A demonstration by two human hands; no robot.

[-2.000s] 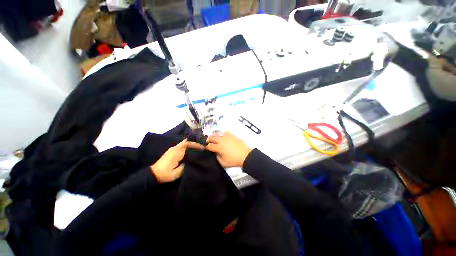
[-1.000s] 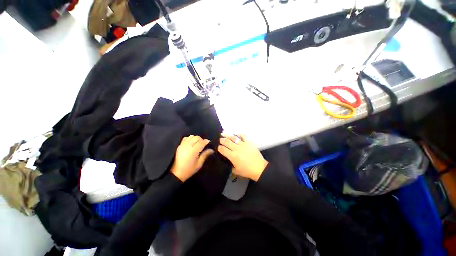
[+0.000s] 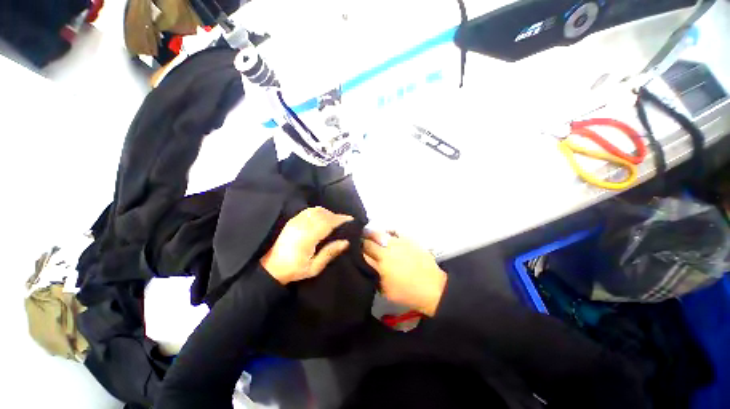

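A black garment piece (image 3: 248, 212) lies bunched left of the needle and runs under the presser foot (image 3: 340, 152) of the white sewing machine (image 3: 392, 72). My left hand (image 3: 308, 246) pinches the cloth a little below the foot, thumb and fingertips together on it. My right hand (image 3: 406, 270) holds the cloth's right edge (image 3: 358, 232) close beside it, fingertips on the fabric. The fingertips are partly hidden in the black folds.
Thread snips (image 3: 436, 142) lie on the machine bed right of the needle. Scissors with red and yellow handles (image 3: 600, 152) and a black strap (image 3: 676, 120) lie farther right. A blue crate (image 3: 526, 279) with dark cloth is below the table. Khaki cloth (image 3: 54, 319) is at far left.
Both hands have moved from right at the needle down toward me, with the cloth between them. The view has tilted down and come closer, and more of the crate shows.
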